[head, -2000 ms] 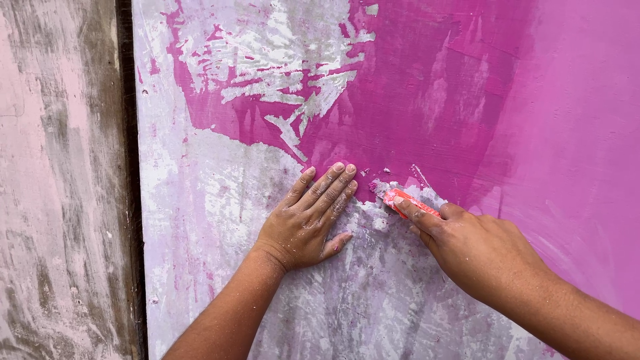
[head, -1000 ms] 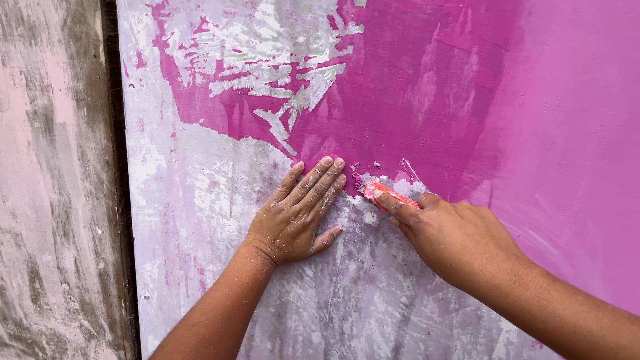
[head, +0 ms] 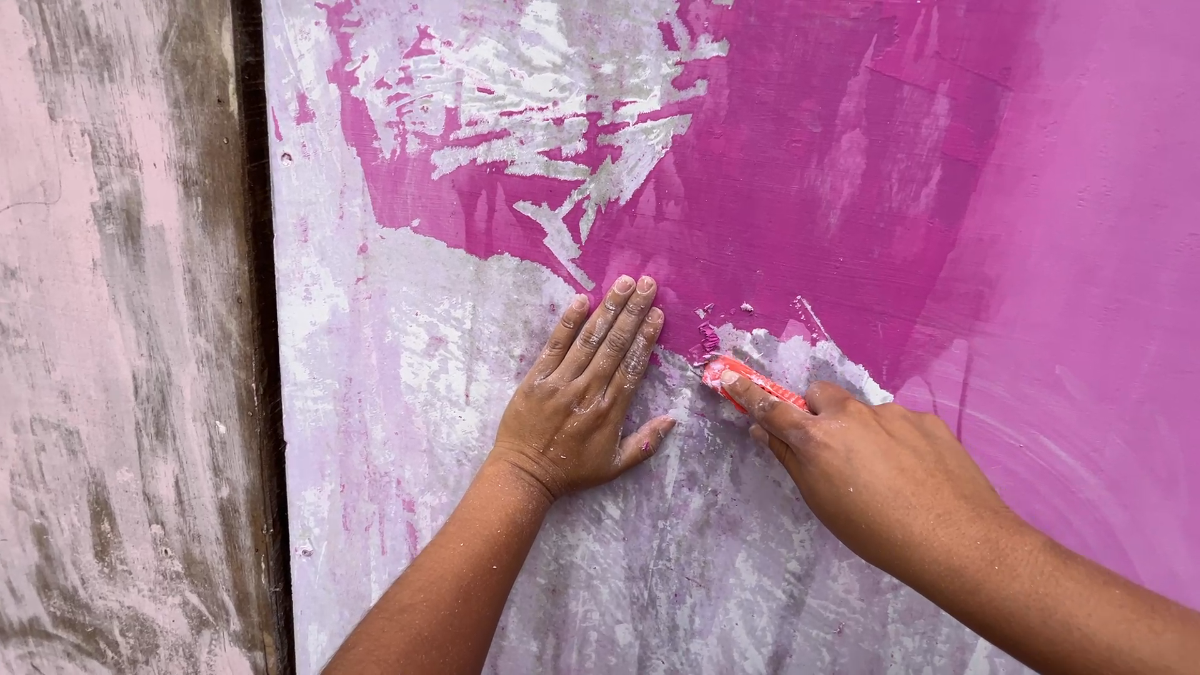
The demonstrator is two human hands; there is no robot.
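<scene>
My left hand [head: 595,398] lies flat on the painted panel [head: 487,562], fingers pointing up and dusted with pale powder; it holds nothing. To its right, my right hand [head: 844,450] grips an orange-red plastic-handled cutter [head: 750,382], index finger pressed along the handle. The cutter's tip meets the lower edge of the magenta paint [head: 769,216]. Curled magenta shavings [head: 709,336] cling beside the tip. A pale, ragged scraped patch [head: 811,356] shows just above the cutter. Most of the blade is too small or hidden to make out.
A weathered board [head: 122,375] with worn pink paint stands at the left, parted from the panel by a dark vertical gap [head: 267,375]. Higher on the panel is another scraped patch [head: 525,103]. Lighter pink-purple paint [head: 1106,281] covers the right side.
The cutter in my right hand has shifted slightly left and down along the paint edge, nearer my left hand. My left hand stays flat on the panel.
</scene>
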